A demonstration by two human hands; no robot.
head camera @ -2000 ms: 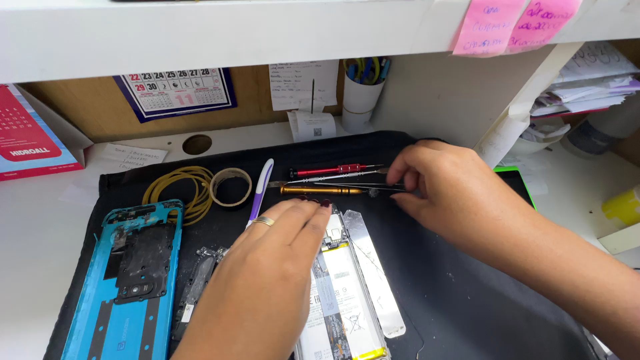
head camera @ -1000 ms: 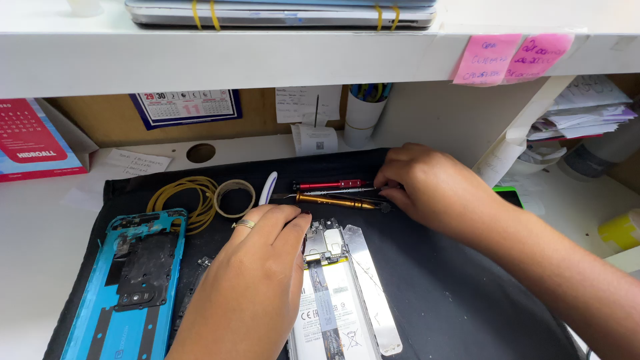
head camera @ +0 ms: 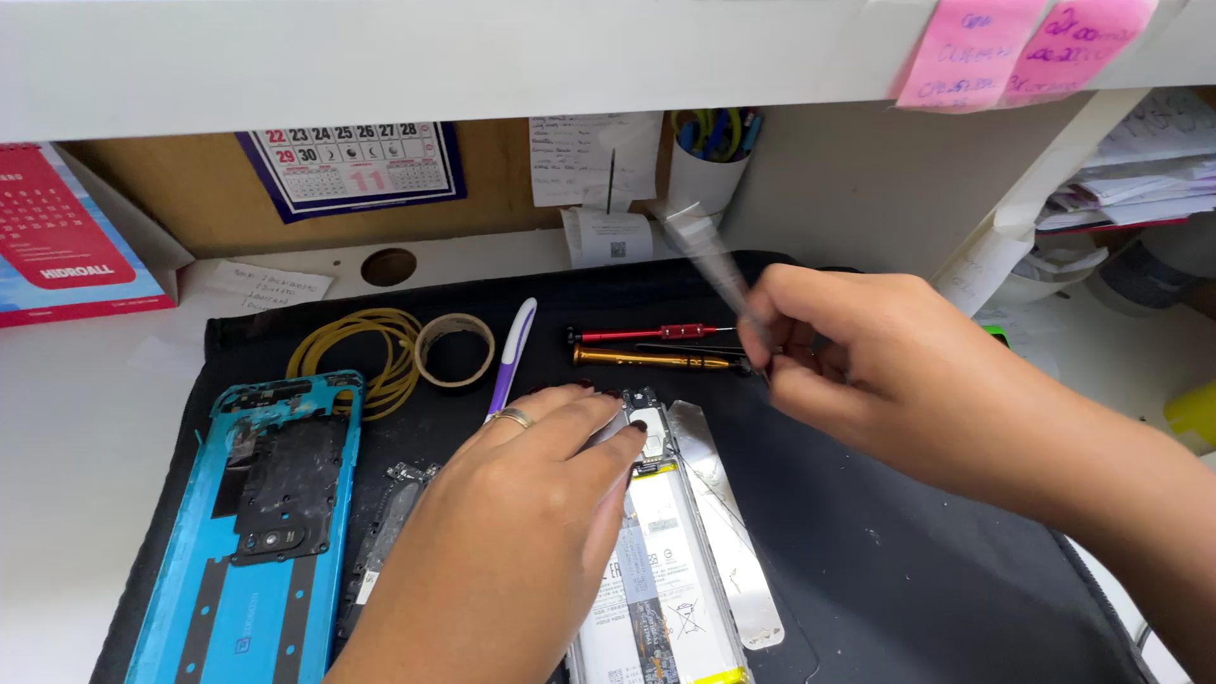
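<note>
My left hand (head camera: pixel 513 503) rests its fingertips on the top end of an opened smartphone, whose white battery (head camera: pixel 665 579) faces up. My right hand (head camera: pixel 836 351) pinches a thin metallic tool (head camera: pixel 708 252), blurred, tilted up to the left above the screwdrivers. Beneath it lie a red screwdriver (head camera: pixel 655 333) and a gold screwdriver (head camera: pixel 655 358). A flat metal plate (head camera: pixel 731 532) sits along the phone's right side. The blue phone back cover (head camera: pixel 256 532) is at the left, with a dark phone part (head camera: pixel 394 518) between it and my left hand.
Yellow rubber bands (head camera: pixel 366 351), a tape roll (head camera: pixel 455 351) and a purple-white pen (head camera: pixel 513 356) lie across the black mat (head camera: pixel 912 560). A white shelf (head camera: pixel 475 66) overhangs the back. A pen cup (head camera: pixel 708 176) stands behind; papers are stacked at right.
My right hand has lifted a thin metallic tool from beside the screwdrivers, where it was reaching before. My left hand remains at the phone.
</note>
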